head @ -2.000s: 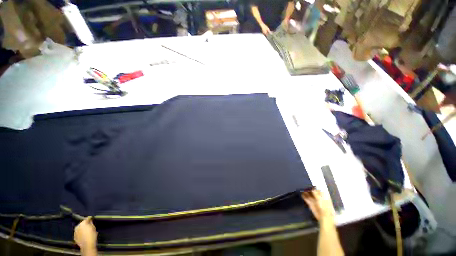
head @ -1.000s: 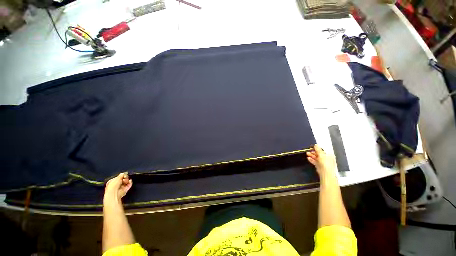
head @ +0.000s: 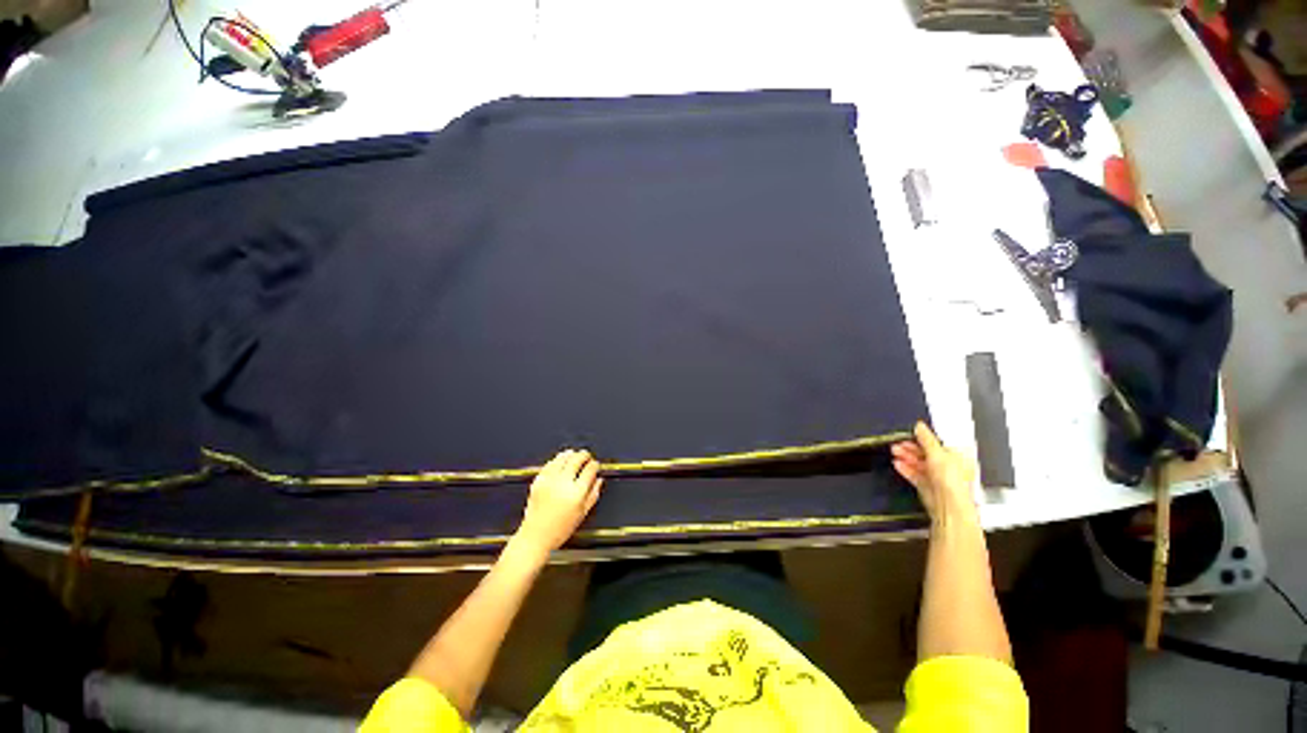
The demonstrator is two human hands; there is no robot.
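Observation:
A wide dark navy cloth [head: 645, 287] lies on the table with its top ply's yellow selvedge [head: 745, 455] set back from the selvedge of the plies below. My left hand [head: 563, 494] is at the top ply's near edge, around the middle, with its fingertips on the cloth edge; whether they pinch it is hard to tell. My right hand [head: 926, 461] grips the ply's near right corner. The cloth is rumpled at the left.
A grey metal bar [head: 989, 420], a smaller weight [head: 917, 196], open shears [head: 1039, 272] and scrap cloth [head: 1154, 315] lie right. A corded cutter [head: 273, 65] and red tool [head: 347, 37] are far left. Wooden strips [head: 1158, 559] hang at the near edge.
My left hand has moved right along the selvedge from the left part to around the middle. My right hand stays at the corner. The view has tilted down since the oldest frame.

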